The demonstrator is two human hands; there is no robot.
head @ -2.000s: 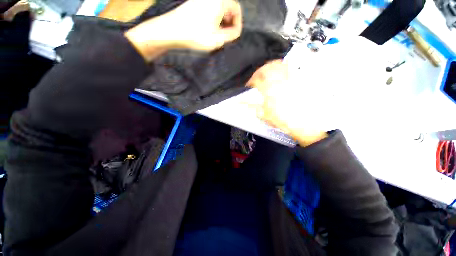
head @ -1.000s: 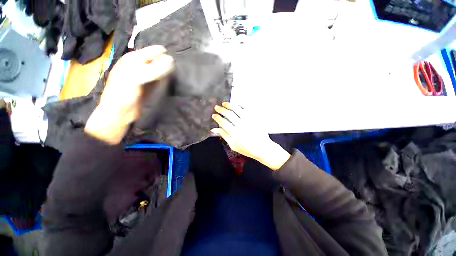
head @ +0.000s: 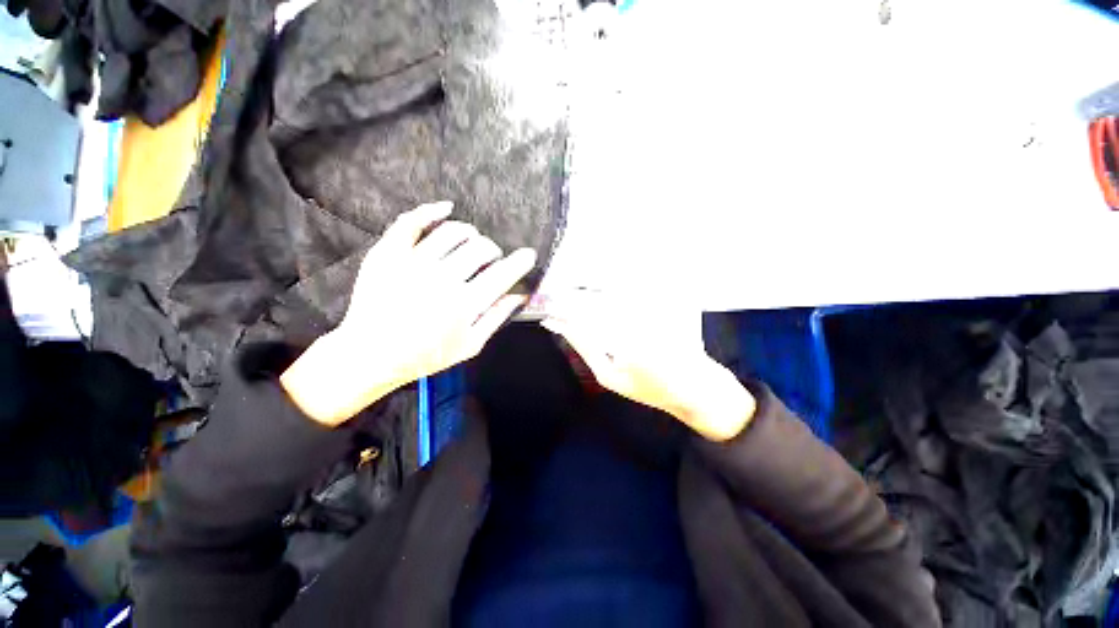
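A dark grey garment lies spread on the left part of the white table, with seams and folds showing. Its right edge runs down towards the table's front edge. My left hand rests flat on the lower part of the garment, fingers spread. My right hand is at the table's front edge, just right of the garment's lower corner. Its fingertips are close to the left hand's fingers. Whether they pinch the cloth cannot be told. The presser foot and needle area is cut off or washed out at the top.
The white table stretches right, with red handles at the far right. A yellow-brown board and a grey housing are at left. Dark pieces lie in a blue crate below right.
My left hand has come down from a blurred, raised position to lie spread on the garment. The garment is laid flatter. My right hand has moved down and right to the table's front edge.
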